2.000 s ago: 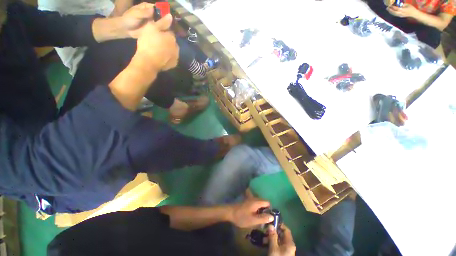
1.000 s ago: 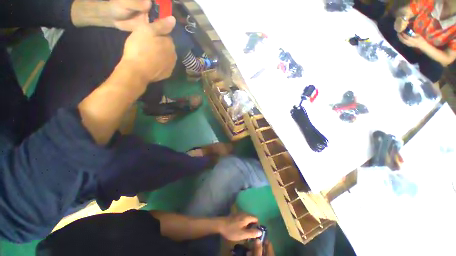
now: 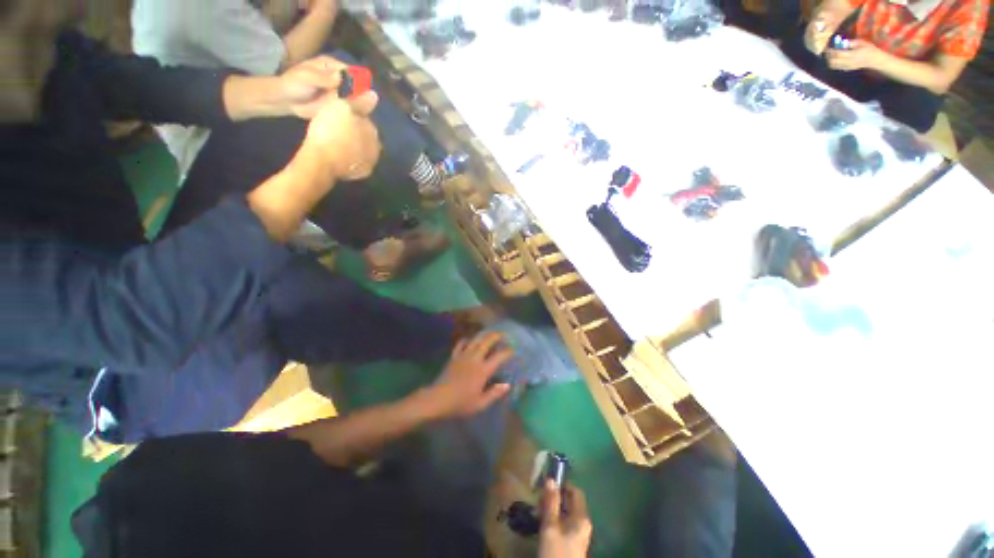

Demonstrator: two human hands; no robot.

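My left hand (image 3: 477,374) lies open, fingers spread, on the jeans at a knee. My right hand (image 3: 567,526), cut off by the bottom edge, holds a small dark device (image 3: 557,470) with a shiny face upright in its fingertips. A small black coiled cable bundle (image 3: 521,518) shows just left of that hand; whether it joins the device is unclear.
The white-covered table (image 3: 752,371) bears a black cable bundle (image 3: 619,238) with a red-ended part (image 3: 626,181) and bagged dark parts (image 3: 790,254). A partitioned box (image 3: 614,388) runs along its edge. Neighbours' arms (image 3: 300,185) work at left; another person (image 3: 916,49) sits across.
My left hand has let go of the device and moved up and left onto the knee. My right hand still holds the device. The view has shifted, and the table parts appear higher and further left.
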